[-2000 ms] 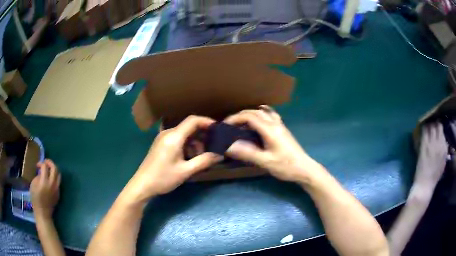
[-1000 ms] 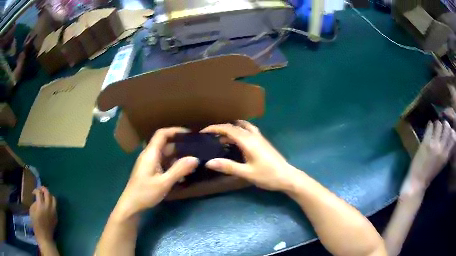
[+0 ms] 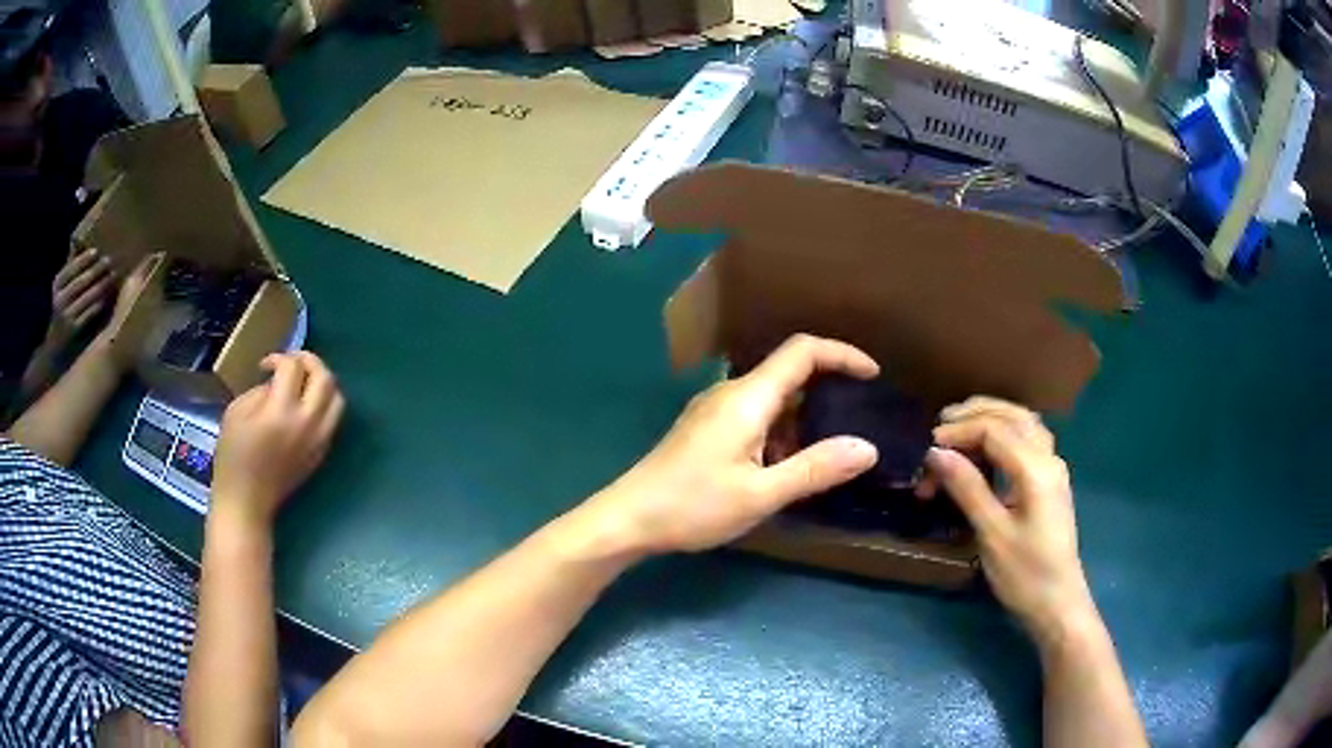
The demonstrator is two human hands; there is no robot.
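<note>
An open brown mailer box (image 3: 891, 263) stands on the dark green table with its lid raised at the back. A black power adapter (image 3: 865, 424) is at the box opening, above other dark contents that are hard to tell apart. My left hand (image 3: 752, 446) holds the adapter from the left, thumb in front and fingers behind. My right hand (image 3: 1015, 504) is at the adapter's right end over the box's right side, thumb and fingertips close together; whether it grips a small part is unclear.
At left, a neighbour's open box (image 3: 219, 314) sits on a digital scale (image 3: 173, 450), with people's hands around it. A flat cardboard sheet (image 3: 460, 161) and a power strip (image 3: 672, 151) lie behind. A bench instrument (image 3: 1008, 95) with wires and a blue item (image 3: 1224, 168) are at back right.
The view has swung left, so the box appears further right and the neighbour's scale shows more fully. My right hand has moved from the adapter's front to its right end, fingertips closer together.
</note>
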